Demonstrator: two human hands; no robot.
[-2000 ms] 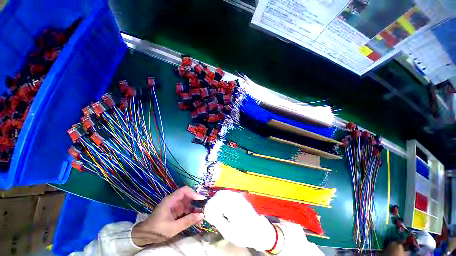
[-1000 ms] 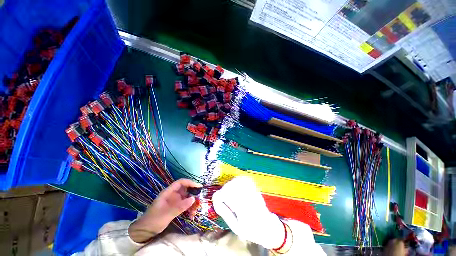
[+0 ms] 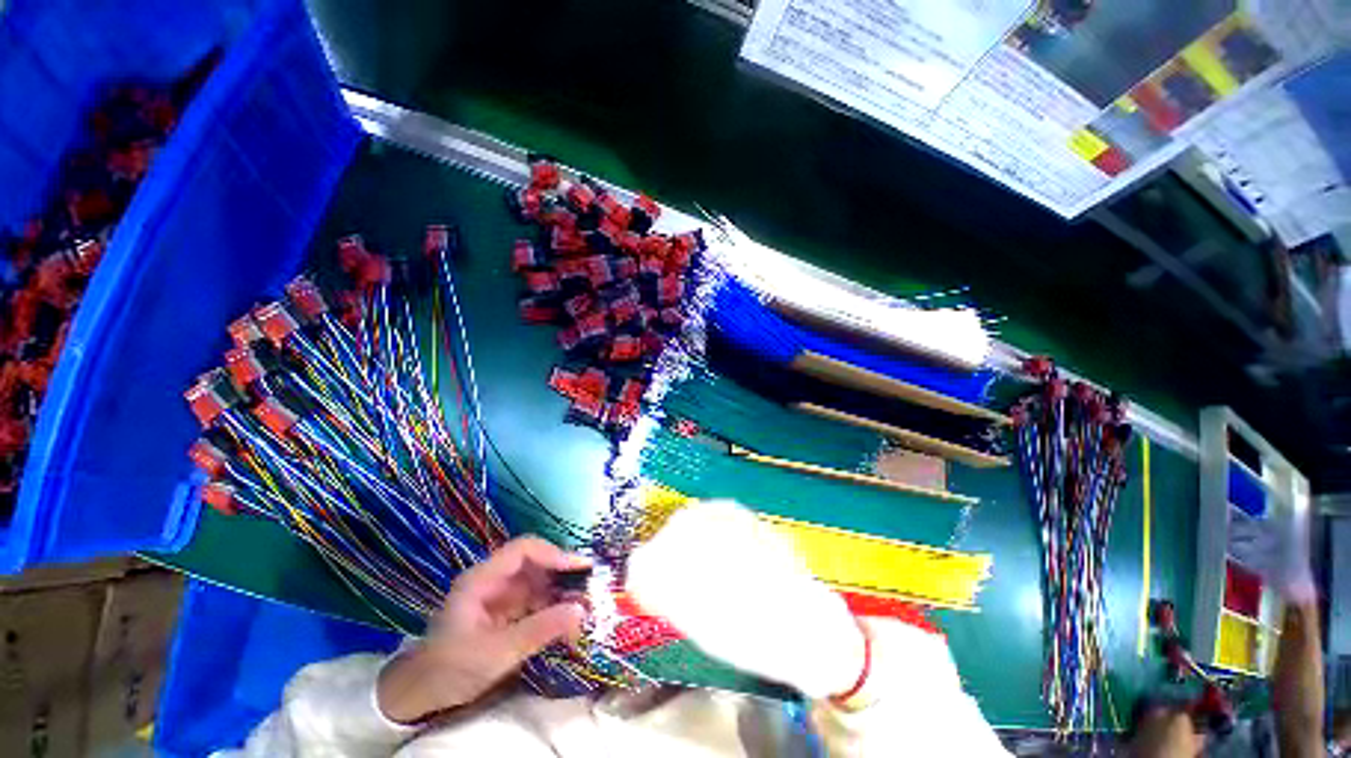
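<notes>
My bare left hand (image 3: 496, 622) holds a small dark connector housing (image 3: 571, 581) between thumb and fingers, near the bench's front edge. My gloved right hand (image 3: 734, 592) is just right of it, over the yellow wires (image 3: 889, 566) and red wires (image 3: 646, 628); its fingertips are blurred white, so what they hold cannot be told. Loose red-and-black housings (image 3: 608, 282) lie in a pile beyond my hands. Blue wires (image 3: 815, 344) and white wires (image 3: 874, 319) lie farther off. Wired harnesses (image 3: 371, 430) fan out at the left.
A blue bin (image 3: 193, 296) of housings stands at the left. Cardboard dividers (image 3: 889, 403) lie between wires. More harnesses (image 3: 1070, 518) lie at the right, beside a pale parts tray (image 3: 1212, 548). Another person's arm (image 3: 1299, 666) is at far right. Instruction sheets (image 3: 948, 104) hang above.
My right hand has moved up and away from the red wires to cover part of the yellow ones. My left hand stays near the same place with the housing. Another person's arm has come over the tray.
</notes>
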